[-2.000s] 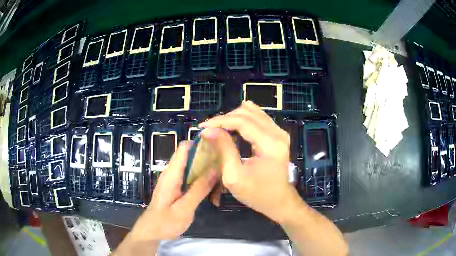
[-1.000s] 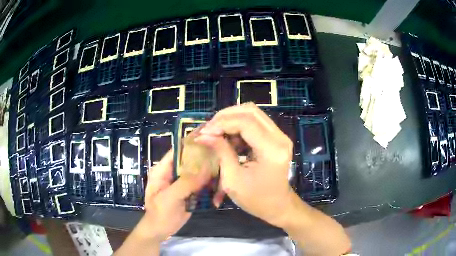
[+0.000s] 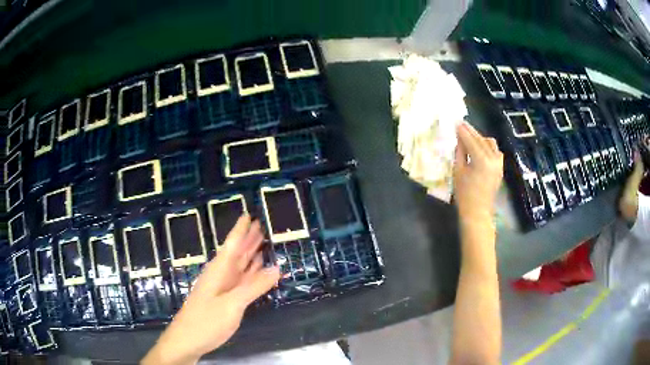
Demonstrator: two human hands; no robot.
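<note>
Rows of dark blue phone front housings lie in a shiny black tray (image 3: 342,153). Most have a cream screen gasket (image 3: 302,212) around the window. The housing at the tray's lower right (image 3: 349,230) shows a plain blue rim. My left hand (image 3: 224,285) is over the lower row, fingers apart, covering part of a gasketed housing (image 3: 229,214). My right hand (image 3: 479,171) is at the right edge of a loose pile of cream-white backing paper (image 3: 427,117), fingers bent. Whether it grips a piece cannot be told.
Another black tray of ringed housings (image 3: 545,135) is on the right, and more ringed housings (image 3: 16,196) lie at far left. A grey post (image 3: 438,25) rises behind the pile. A person's arm (image 3: 631,187) shows at far right, with a red object (image 3: 563,274) below the bench.
The view has swung right. My hands have separated; the left has let go of the housing and now hovers open over the tray, while the right has moved to the paper pile.
</note>
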